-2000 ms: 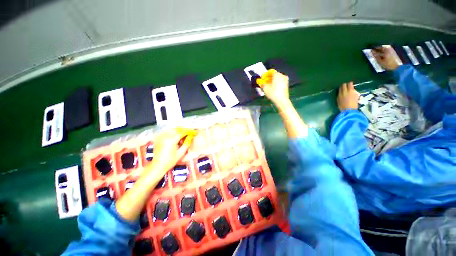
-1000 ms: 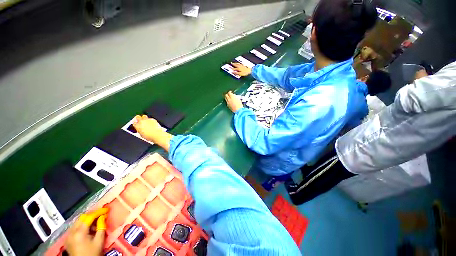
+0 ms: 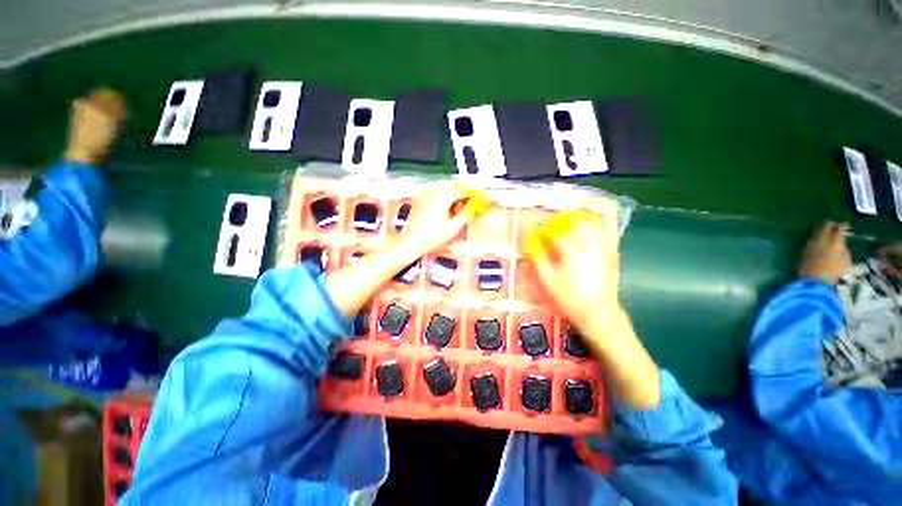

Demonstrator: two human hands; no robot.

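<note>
The red blister tray (image 3: 465, 413) lies in front of me, edged by shiny film. Black smartwatch bodies (image 3: 440, 329) fill its lower two rows and the left part of its upper two. Pockets at the upper right are bare. My left hand (image 3: 435, 219), with yellow finger cots, is over the top row; a small dark patch shows at its fingertips, but a grip is unclear. My right hand (image 3: 579, 265), blurred and overexposed, is over the upper right pockets, fingers bent; whether it holds anything is hidden.
White box inserts (image 3: 368, 148) with black lids (image 3: 417, 126) stand in a row on the green belt beyond the tray. A lone white insert box (image 3: 242, 235) lies left of the tray. Neighbours' hands show at far left and right. Another red tray (image 3: 124, 450) is at lower left.
The view has swung back to face the tray. My right hand has come from the insert on the belt back over the tray. My left hand remains over the tray.
</note>
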